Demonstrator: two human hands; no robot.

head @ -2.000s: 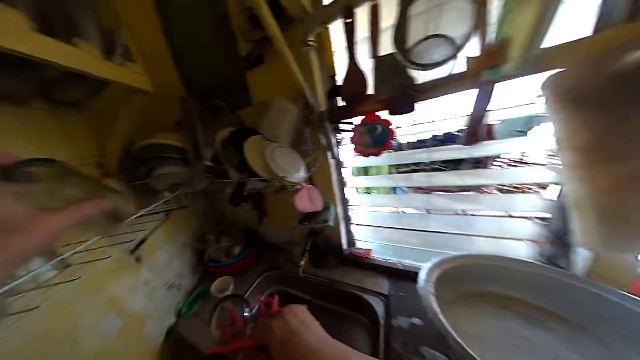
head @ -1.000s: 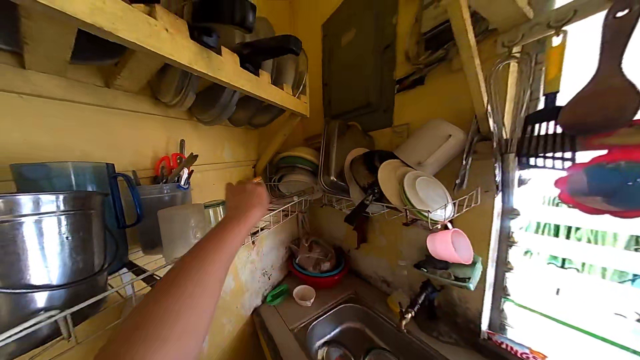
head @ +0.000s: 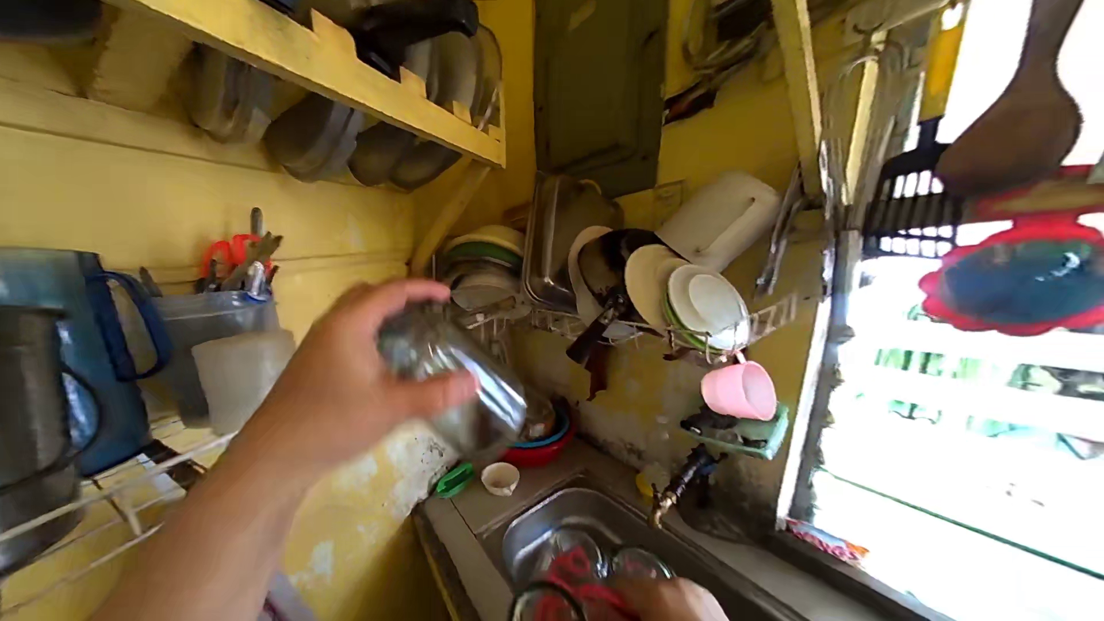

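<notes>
My left hand [head: 371, 371] grips a clear glass jar [head: 457, 379], tilted, in front of the wire dish rack. At the bottom edge, over the sink, my right hand [head: 668, 599] is partly cut off and touches a red mesh or cloth [head: 573, 582]; whether its fingers are closed on it is hard to see. Clear glassware lies around it, with a glass rim [head: 548, 599] just left of the red material and another glass [head: 638, 562] behind the hand in the steel sink [head: 539, 517].
A brass faucet [head: 668, 500] juts over the sink. A pink mug [head: 739, 390] hangs under the plate rack [head: 776, 319]. On the left wire shelf [head: 129, 509] stand a blue pitcher [head: 112, 379] and a cutlery bin [head: 207, 345]. Pot lids hang from the yellow shelf [head: 328, 69] above.
My left hand, by the wire rack a second ago, now holds the glass jar nearer to the camera. My right hand and the red material have come back into view.
</notes>
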